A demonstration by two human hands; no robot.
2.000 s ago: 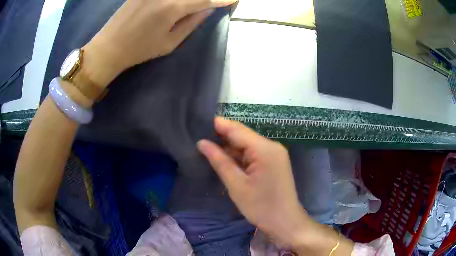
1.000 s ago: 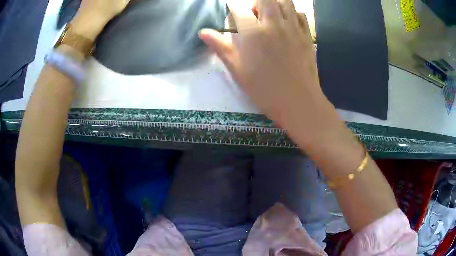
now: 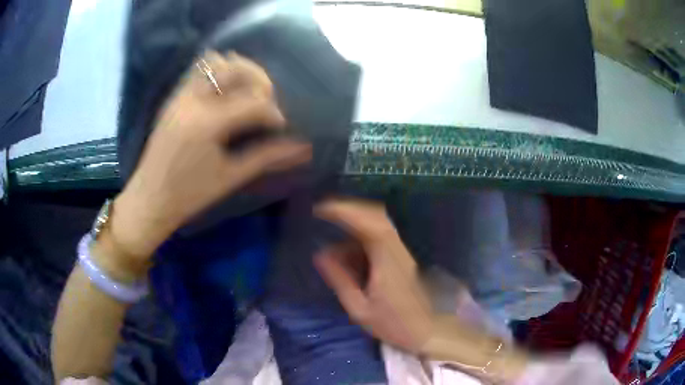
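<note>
A dark garment panel (image 3: 319,90) lies over the white table and hangs over its front edge towards the lap. My left hand (image 3: 218,128) is on the panel with thumb and fingers pinched on the cloth. My right hand (image 3: 372,278) is blurred, below the table edge beside the hanging cloth; thumb and fingers look apart, and whether they touch the cloth cannot be told. A dark cut piece (image 3: 541,68) lies flat on the table to the right.
A green table edge with a ruler (image 3: 481,159) runs across the view. More dark cloth (image 3: 26,68) lies at the far left. Below the table at right are a red perforated basket (image 3: 601,263) and whitish cloth or plastic (image 3: 526,278). Something blue (image 3: 218,263) shows below at left.
My left hand has come down and towards me with the panel, which now hangs over the edge. My right hand has moved from the table top to below the edge. The view has shifted slightly.
</note>
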